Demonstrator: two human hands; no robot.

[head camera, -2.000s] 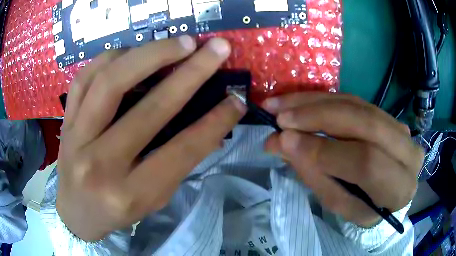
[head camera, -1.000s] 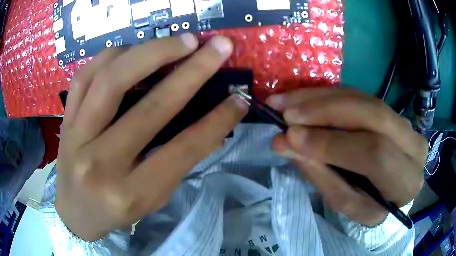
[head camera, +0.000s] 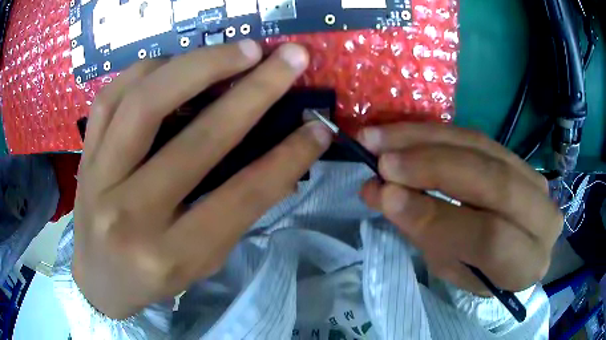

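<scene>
A matte black plastic housing (head camera: 266,143) lies at the near edge of the red bubble wrap, largely covered by my left hand. My left hand (head camera: 179,179) is spread over it, fingers pressing it down, one fingertip beside a small grey pad (head camera: 317,114) at the housing's right end. My right hand (head camera: 458,199) holds black tweezers (head camera: 355,149) with bright metal tips. The tips touch or hover at the pad; I cannot tell if they grip it. The tweezers' dark rear end sticks out below my right hand.
Red bubble wrap (head camera: 399,73) lies under the parts. A long dark circuit board (head camera: 299,20) with bright areas lies on it behind my hands. A thick black screwdriver (head camera: 565,80) with a metal nose and cables is at the right on the green mat (head camera: 488,66). Striped smock below.
The tweezers have shifted slightly in my right hand, and their rear end sits lower and further left. The tips stay at the pad. My left hand has barely moved.
</scene>
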